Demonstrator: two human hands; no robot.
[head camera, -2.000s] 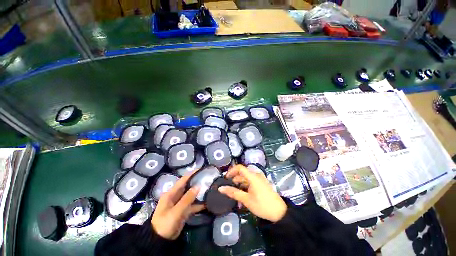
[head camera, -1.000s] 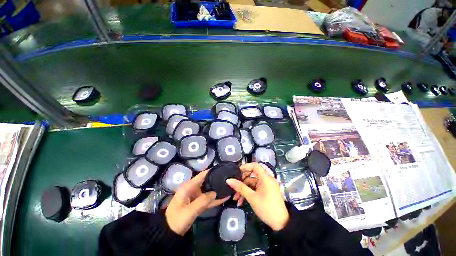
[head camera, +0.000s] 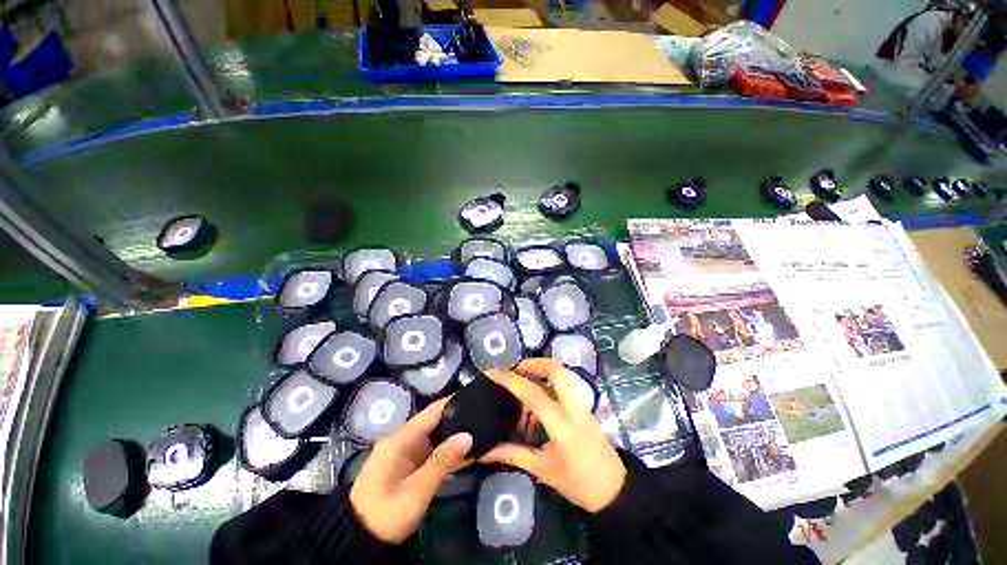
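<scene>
My left hand (head camera: 403, 475) and my right hand (head camera: 563, 441) hold a black rounded cover (head camera: 479, 416) between their fingers, just in front of the pile. It is tilted, its plain dark face partly toward me; whether a housing is joined beneath it is hidden. Many black housings with grey faces and pale rings (head camera: 412, 340) lie piled on clear plastic film. One housing (head camera: 506, 508) lies face up just below my hands. A white glue bottle (head camera: 645, 343) lies right of the pile, beside a loose black cover (head camera: 690, 362).
Newspaper (head camera: 773, 331) lies at right, another stack (head camera: 33, 397) at far left. A dark cover (head camera: 113, 477) and a housing (head camera: 180, 455) sit at lower left. Units (head camera: 560, 200) are spaced along the green belt. A blue bin (head camera: 428, 55) and cardboard sheet (head camera: 591, 57) lie beyond.
The held piece was first a grey-faced housing with a black cover against it; then the cover faced up, and now it is tilted and turned between both hands. The camera view has shifted slightly.
</scene>
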